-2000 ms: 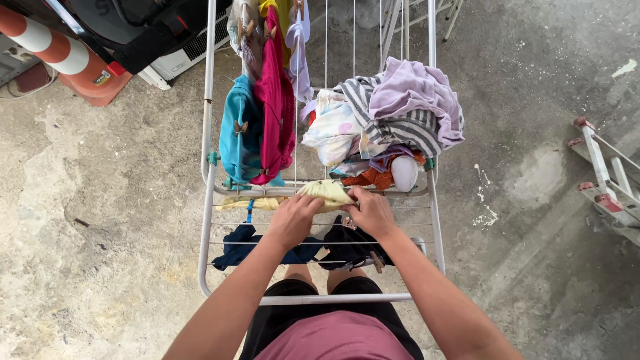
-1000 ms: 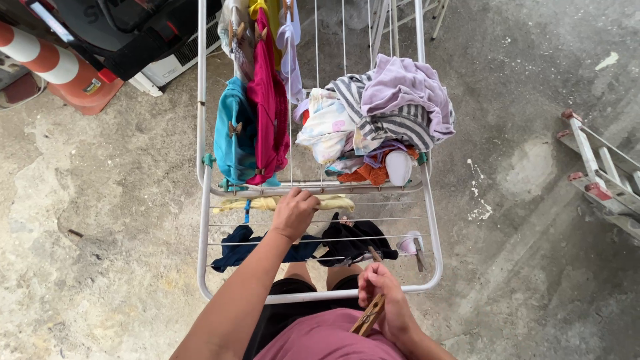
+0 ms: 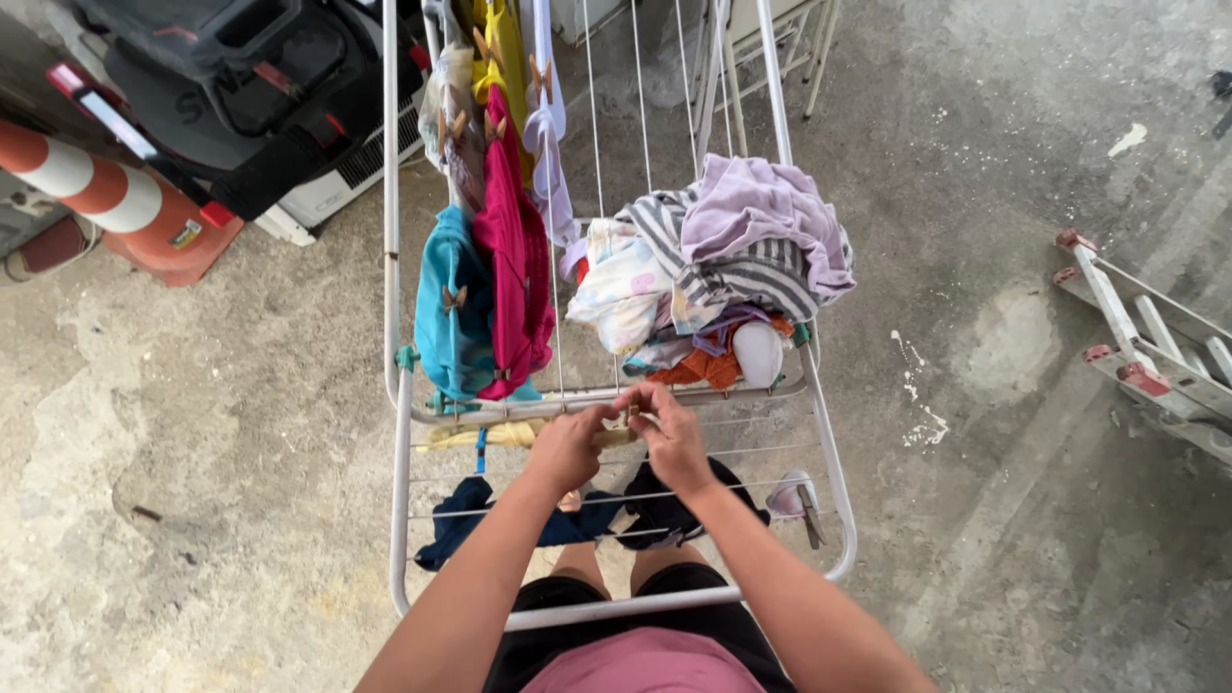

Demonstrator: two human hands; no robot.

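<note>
On a white metal drying rack (image 3: 397, 500), my left hand (image 3: 570, 445) pinches a pale yellow garment (image 3: 496, 435) at a rack wire. Close beside it, my right hand (image 3: 668, 438) grips a wooden clothespin (image 3: 632, 412) at the same garment's right end. Just beyond my hands lies a heap of laundry, with a lilac cloth (image 3: 760, 212) on a grey-striped one (image 3: 770, 279). A turquoise garment (image 3: 445, 318) and a magenta garment (image 3: 510, 260) hang pinned at the left. Dark blue cloth (image 3: 462, 520) and a black garment (image 3: 688, 496) hang on the nearer wires.
An orange and white traffic cone (image 3: 120, 197) and a black machine (image 3: 241, 87) stand at the upper left. A metal ladder (image 3: 1145, 327) is on the concrete floor at the right. A clothespin (image 3: 811, 520) holds a small pale item (image 3: 791, 493) on the rack's near right.
My right hand, which was near my body with wooden clothespins a second ago, has moved up to the yellow garment beside my left hand.
</note>
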